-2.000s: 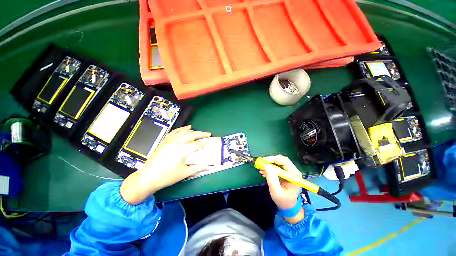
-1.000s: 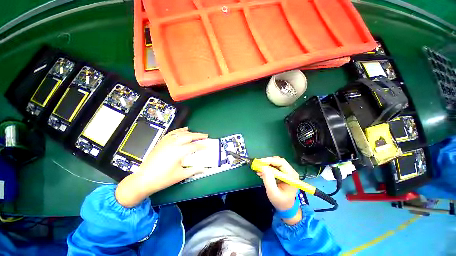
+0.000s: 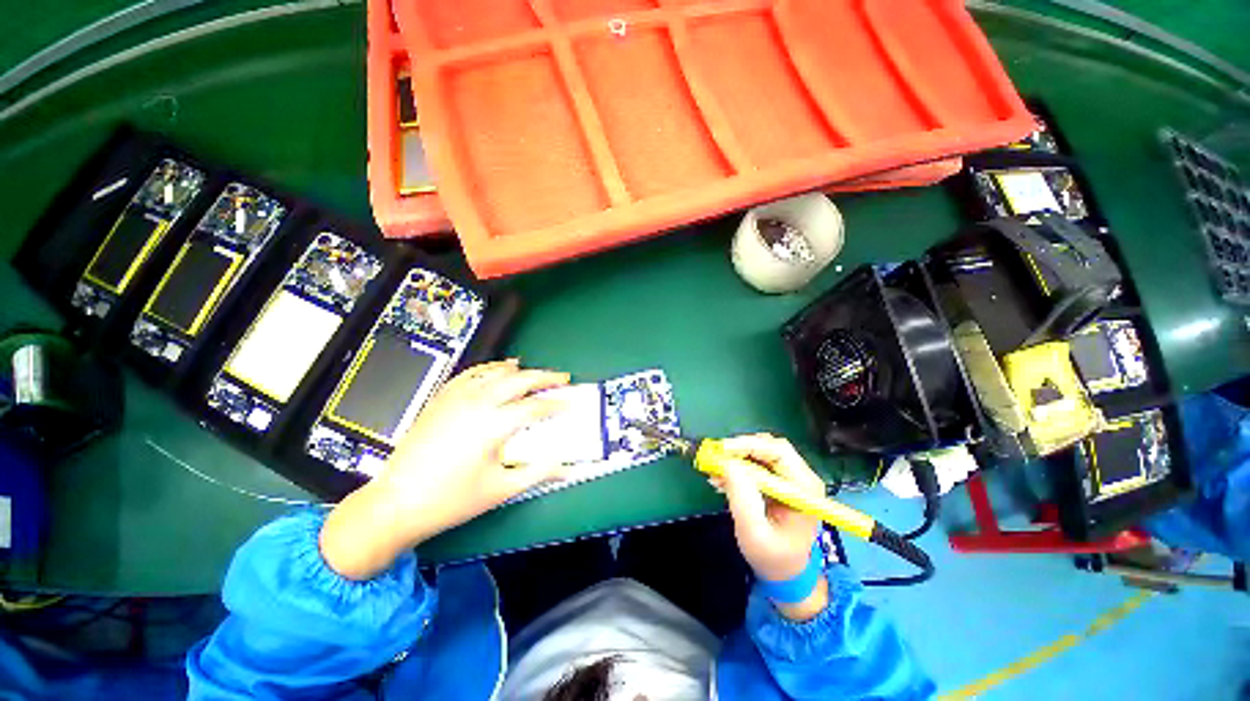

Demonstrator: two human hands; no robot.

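Note:
A phone board assembly [image 3: 642,415] lies on the green bench near its front edge, its left part covered by a whitish rectangular panel [image 3: 565,427]. My left hand [image 3: 466,436] rests over the left end of the board and panel, fingers spread on it. The board's left end is hidden under the hand. My right hand [image 3: 770,510] holds the yellow soldering iron [image 3: 802,501] like a pen. Its thin metal tip points left and is at the small parts on the board's right part; whether it touches is too small to tell.
A black carrier tray [image 3: 293,422] with several boards lies left. Stacked orange trays [image 3: 599,252] are behind. A whitish cup [image 3: 770,263], black fan unit [image 3: 877,359] and yellow block [image 3: 1049,393] stand right, beside another carrier tray [image 3: 1105,520]. A solder spool [image 3: 28,373] is far left.
Over two seconds the iron tip has shifted slightly left on the board. My left hand stays on the board with small finger shifts. The whole view has shifted slightly.

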